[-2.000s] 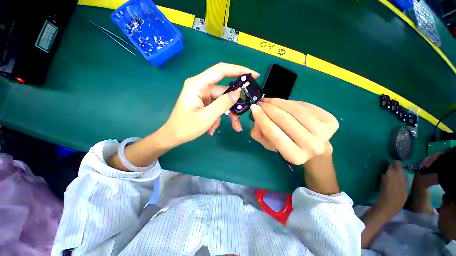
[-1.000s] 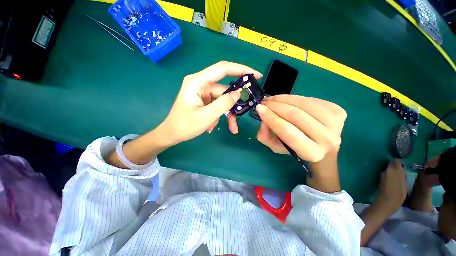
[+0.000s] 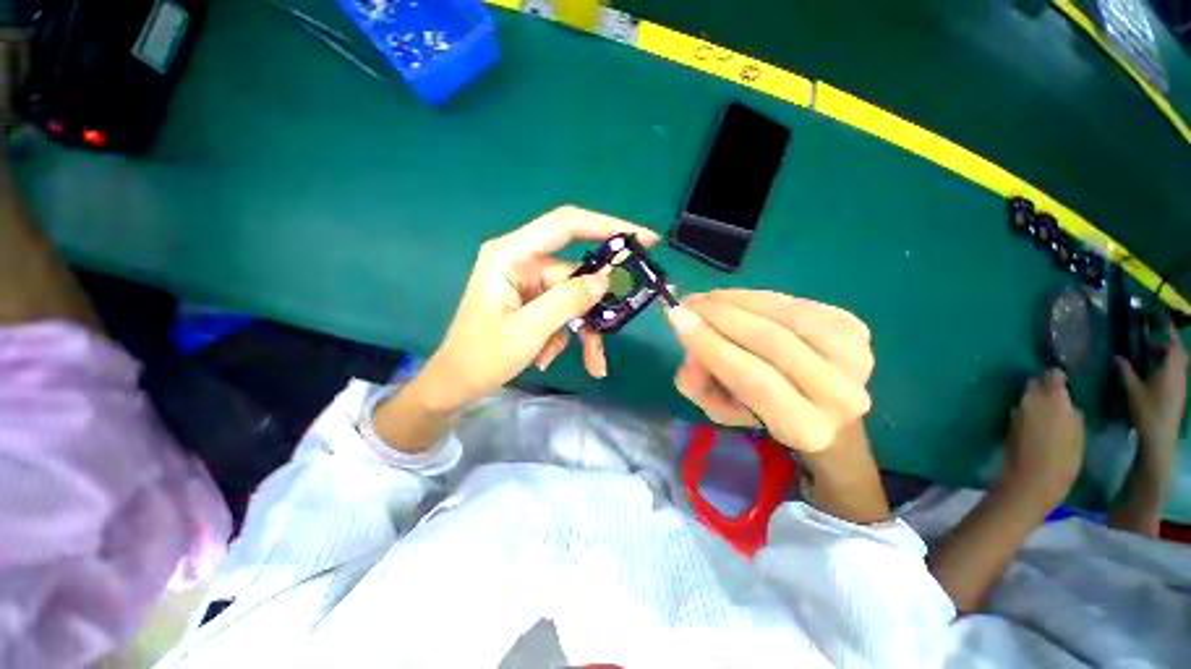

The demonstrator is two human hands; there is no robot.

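Observation:
My left hand (image 3: 503,318) holds a small black watch-like module (image 3: 624,280) above the green mat, pinched between thumb and fingers. The module has a greenish round centre and white spots. My right hand (image 3: 777,359) is at its right side and grips thin dark tweezers (image 3: 670,297), whose tip is at the module's right edge. Most of the tweezers is hidden by my fingers. I cannot tell whether the tip holds anything.
A black smartphone (image 3: 734,183) lies behind my hands. A blue parts bin (image 3: 451,59) and silvery tweezers (image 3: 333,42) are at back left, near a black machine (image 3: 98,79). Black modules (image 3: 1055,241) lie at right by a neighbour's hands. A pink sleeve (image 3: 98,444) is at left.
The view has shifted, so the bin sits higher and the whole phone shows. A person in pink shows more at left. My hands keep hold of the module and tweezers.

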